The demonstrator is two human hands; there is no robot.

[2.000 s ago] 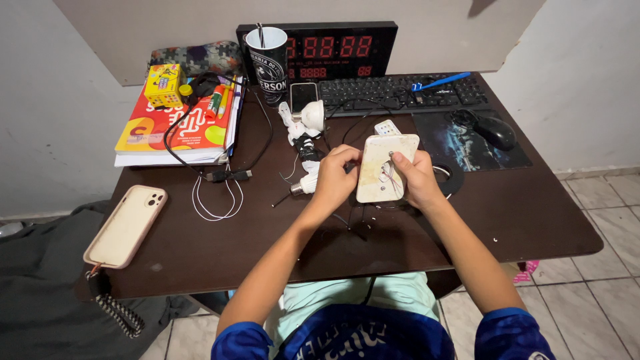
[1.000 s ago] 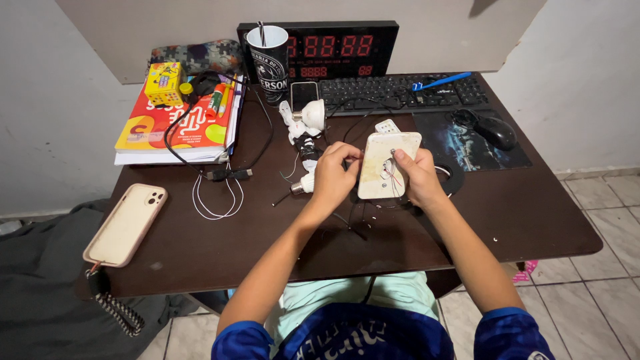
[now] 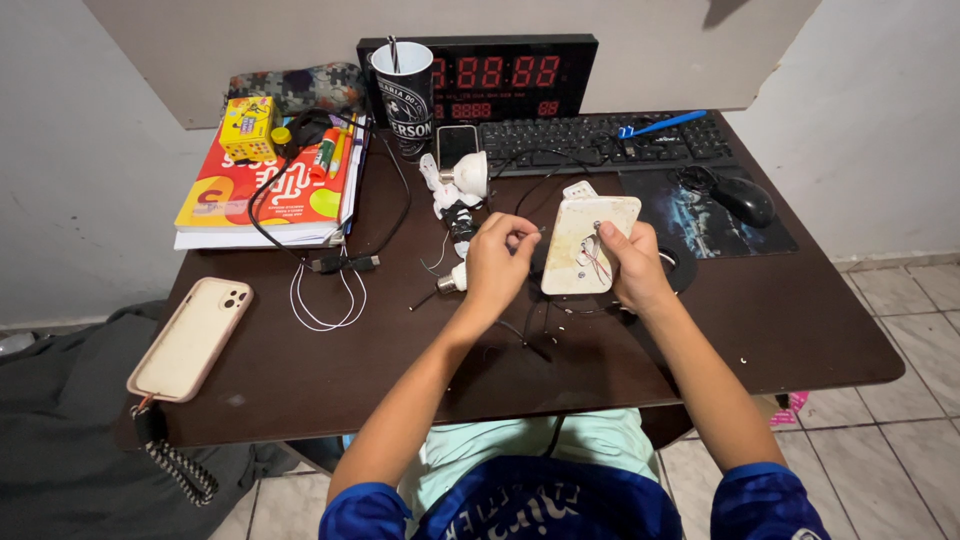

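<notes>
My right hand (image 3: 637, 262) grips a flat, stained off-white plastic plate (image 3: 574, 262) by its right side, thumb on its face. Thin wires (image 3: 594, 262) come out of an opening in the plate, between two screws. Left of the plate, my left hand (image 3: 501, 259) pinches something small and dark at its fingertips, perhaps a wire end; it is too small to tell. Beside that hand lie a white bulb-like piece with a metal screw base (image 3: 450, 281) and a bundle wrapped in black tape (image 3: 459, 221). A white bulb (image 3: 471, 174) rests above them.
A roll of black tape (image 3: 681, 270) lies partly behind my right hand. Further back are a mouse (image 3: 742, 201), a keyboard (image 3: 555, 142) with a blue toothbrush (image 3: 667, 123), a tall cup (image 3: 409, 112) and a digital clock (image 3: 517, 71). At left are books (image 3: 247, 187), cables and a phone case (image 3: 191, 337).
My left hand has shifted slightly, its fingertips now pinched together a little apart from the plate. My right hand still holds the plate, with little change.
</notes>
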